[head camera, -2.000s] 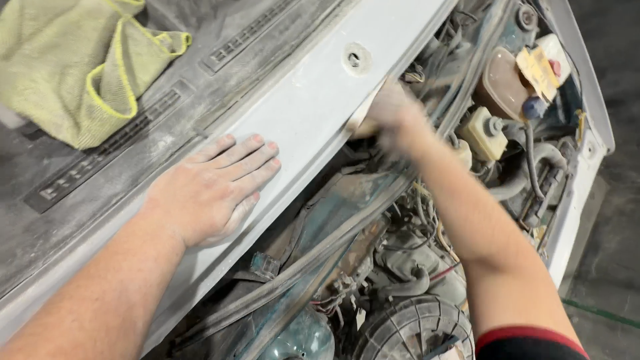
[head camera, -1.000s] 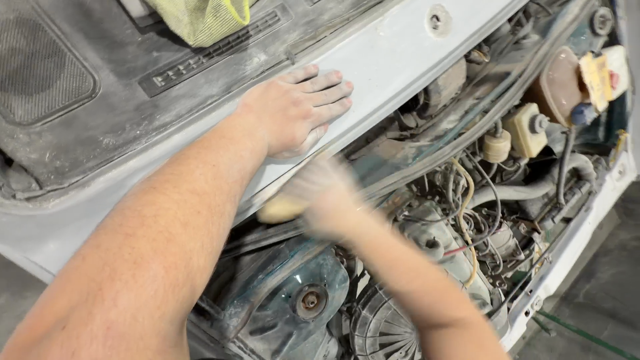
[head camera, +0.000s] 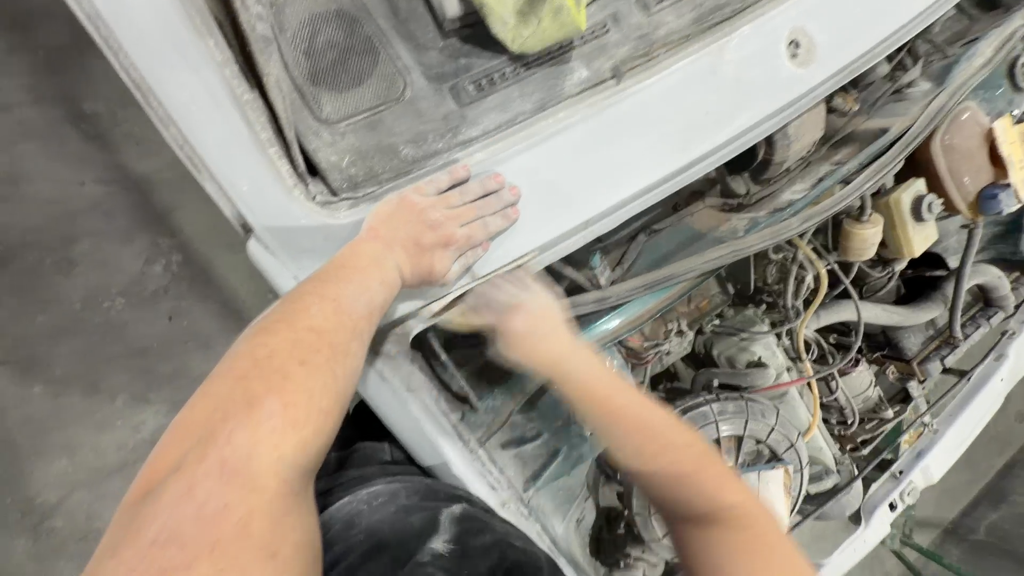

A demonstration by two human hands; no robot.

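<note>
My left hand (head camera: 448, 224), dusty at the fingers, lies flat with fingers slightly apart on the pale grey cowl panel (head camera: 640, 144) of a car, below the windscreen opening. Just below and to the right of it, my right hand (head camera: 516, 316) is blurred by motion at the lower edge of that panel, near its corner. Under its fingers shows part of a yellowish sanding sheet or pad (head camera: 460, 322), mostly hidden, pressed along the panel edge. A round hole (head camera: 798, 48) with a fitting sits farther up the panel.
Below the panel lies the open engine bay with a round air filter housing (head camera: 748, 424), hoses, wires and a plastic reservoir (head camera: 912, 220). A yellow-green cloth (head camera: 532, 24) rests on the dusty dashboard (head camera: 432, 120). A wiring bundle (head camera: 720, 260) runs below the edge.
Both hands have moved along the panel toward its near left corner. The left hand remains flat on the surface, and the right stays at the edge. The view has shifted left.
</note>
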